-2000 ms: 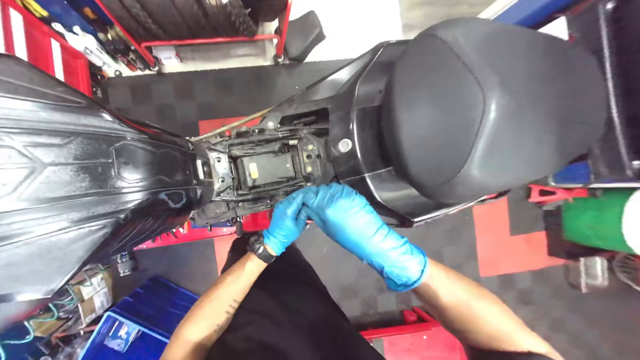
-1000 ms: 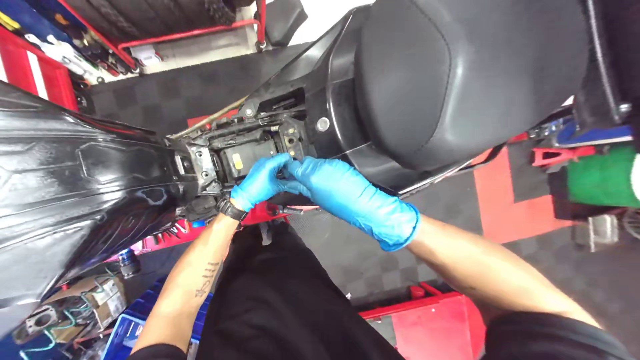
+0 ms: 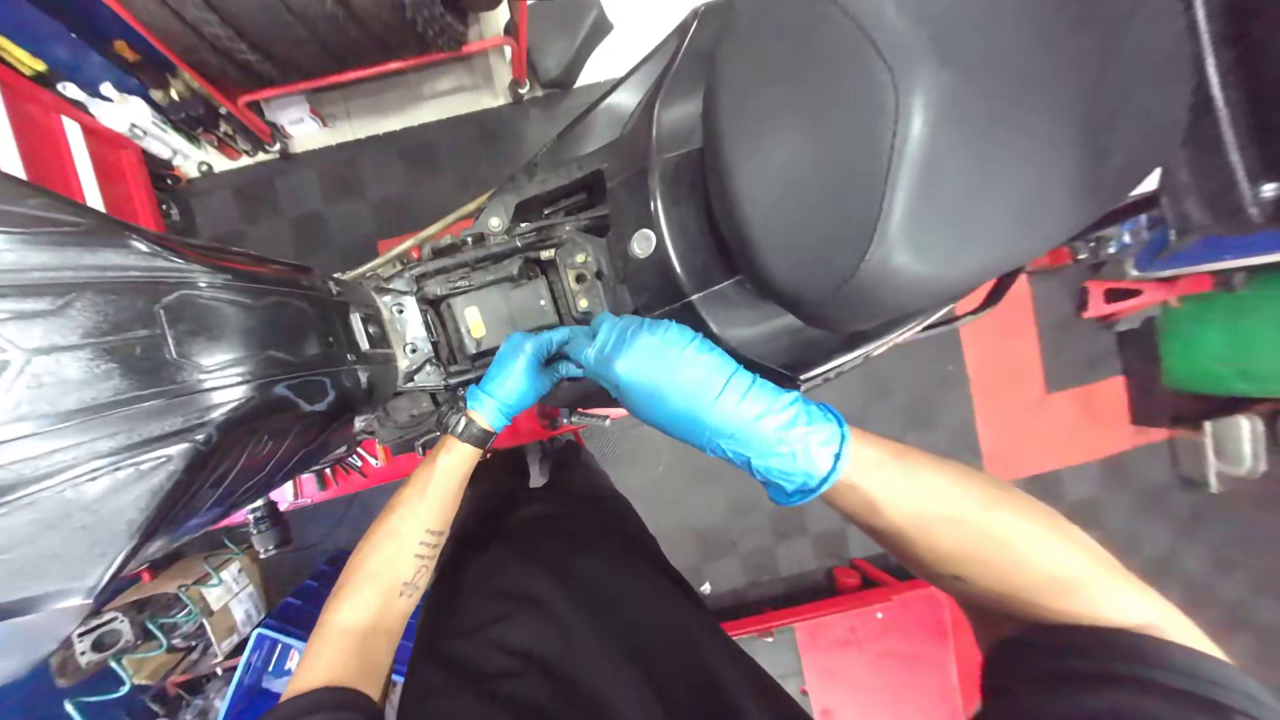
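Note:
Both hands wear blue gloves and meet at the near side of the open frame bay of a motorcycle or scooter. My left hand [image 3: 525,378] has its fingers bent against the other hand's fingertips. My right hand [image 3: 670,385] comes in from the right, back of the hand up. Whatever lies between the fingertips is hidden. Just beyond them is a dark battery-like block [image 3: 505,312] with a yellow mark. Right of the bay are a round fastener [image 3: 642,243] and the black seat [image 3: 850,150]. Glossy black bodywork [image 3: 250,330] fills the left side.
A red metal stand [image 3: 890,640] is at the lower right, a blue crate [image 3: 262,665] at the lower left beside a cardboard box [image 3: 225,600]. A red rack with tyres [image 3: 330,40] stands at the top left. A green object [image 3: 1220,340] lies far right.
The view has shifted, with the seat nearer the top edge. Both hands stay together at the near side of the bay.

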